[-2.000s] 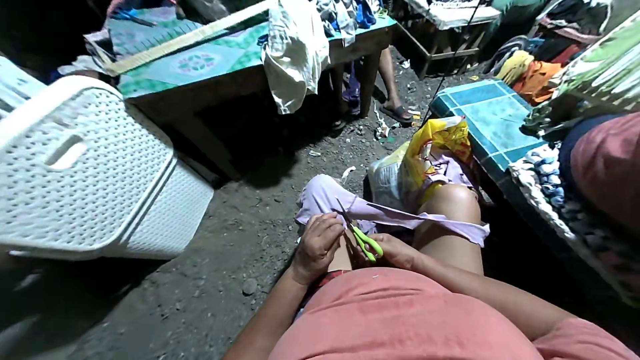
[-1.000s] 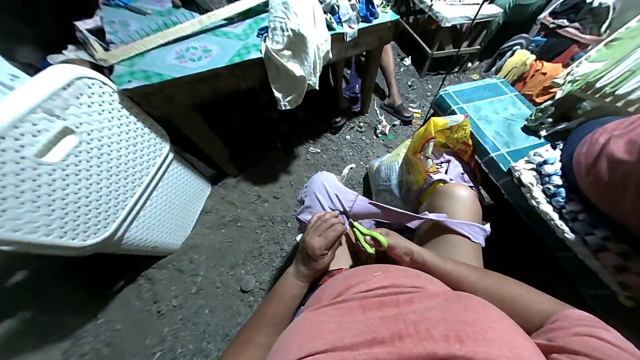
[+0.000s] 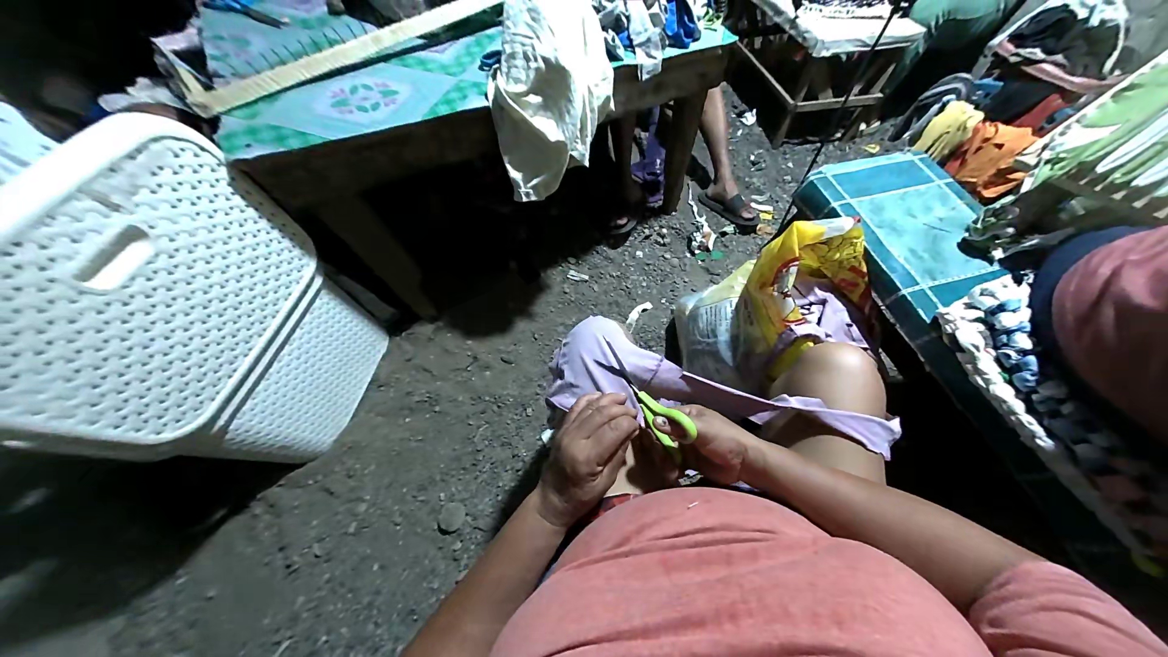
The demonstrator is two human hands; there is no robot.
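Note:
Green-handled scissors [image 3: 659,420] are in my right hand [image 3: 716,445], with the fingers at the handle loops and the dark blades pointing up and left. A piece of lilac cloth [image 3: 602,356] lies over my left knee, and a strip of it runs across to my right knee. My left hand [image 3: 593,443] pinches the near edge of this cloth beside the scissor blades. Just beyond my right knee a yellow plastic bag [image 3: 798,265] stands on the ground with more lilac cloth in its mouth.
White perforated plastic baskets [image 3: 137,301] stand at the left. Ahead, a table [image 3: 365,100] bears a wooden frame [image 3: 356,64] with nails and a hanging white cloth [image 3: 552,91]. A teal-covered bench [image 3: 912,228] with a braided rag piece [image 3: 1004,338] is at the right. Another person's sandalled foot [image 3: 730,208] shows under the table.
The scissors have turned slightly in my right hand, their handles now lower and further right of the cloth edge. My left hand stays at the cloth.

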